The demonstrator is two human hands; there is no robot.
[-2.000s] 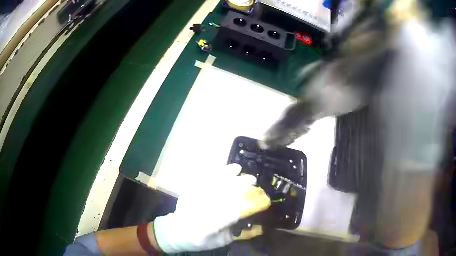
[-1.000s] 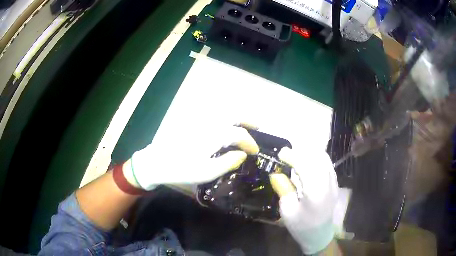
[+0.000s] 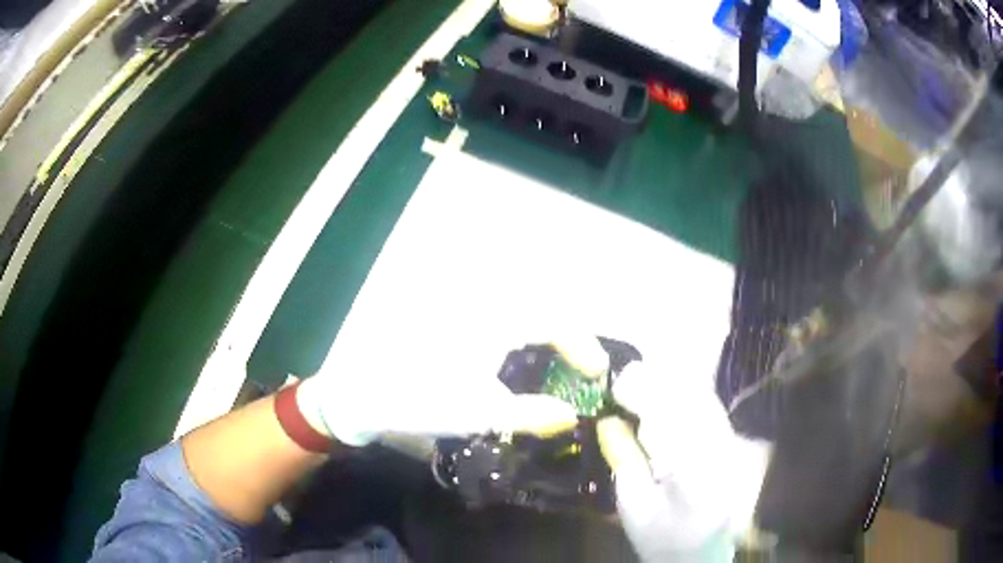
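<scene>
A black housing shell (image 3: pixel 517 471) lies at the lower edge of the white sheet, partly hidden by my gloved hands. A green circuit board (image 3: pixel 574 387) with pale solder spots is between my hands, over the upper part of the housing. My left hand (image 3: pixel 473 401) reaches in from the left, its yellowish fingertips closed on the board. My right hand (image 3: pixel 665 456) is at the board's right side, fingers at its edge; its exact hold is unclear. A bit of yellow wire (image 3: pixel 570 449) shows in the housing.
A black socket block (image 3: pixel 561 94) lies beyond the white sheet (image 3: pixel 528 242). Small yellow-and-black parts (image 3: pixel 444 106) are left of it. A dark ribbed stack (image 3: pixel 781 297) and a blurred hanging tool (image 3: pixel 786 357) are at right. A white box (image 3: pixel 687 33) stands behind; the conveyor belt (image 3: pixel 209 220) runs left.
The green circuit board now shows between my hands over the housing; a second ago the housing's inside showed there. The power screwdriver has swung away to the right since two seconds ago.
</scene>
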